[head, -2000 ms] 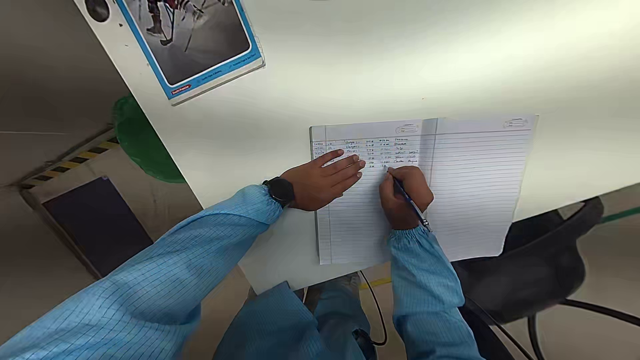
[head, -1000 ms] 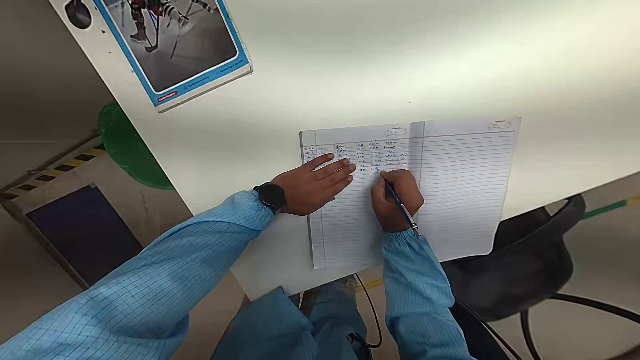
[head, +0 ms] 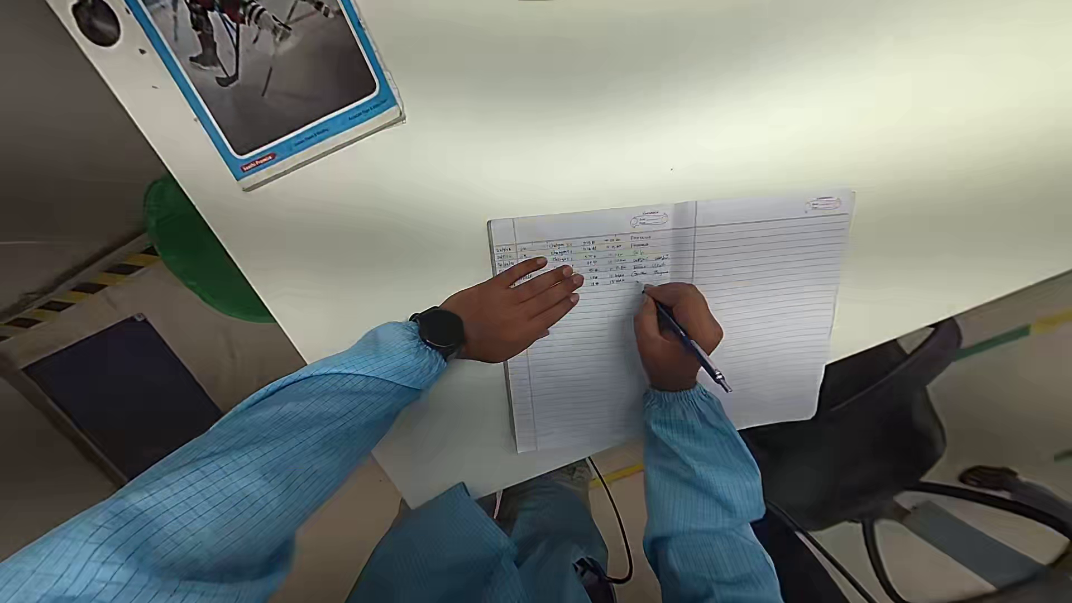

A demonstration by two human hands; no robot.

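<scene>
An open ruled notebook (head: 766,335) lies on the white table, with rows of handwriting across the upper part of its left page. My left hand (head: 515,310), a black watch at its wrist, rests flat on that page's left side, fingers apart, partly over the writing. My right hand (head: 677,335) grips a dark blue pen (head: 691,345) with a silver end. The pen's tip is at the lowest written row, near the notebook's fold. Both forearms are in light blue grid-patterned sleeves.
A blue-bordered book (head: 322,134) lies at the table's upper left, near a round dark hole (head: 96,21). Below the table's right edge stands a black chair (head: 879,435). A green round object (head: 197,260) is beyond the left edge. A black cable (head: 620,519) hangs below.
My right hand has moved slightly to the right along the written row, still holding the pen. My left hand stays on the page.
</scene>
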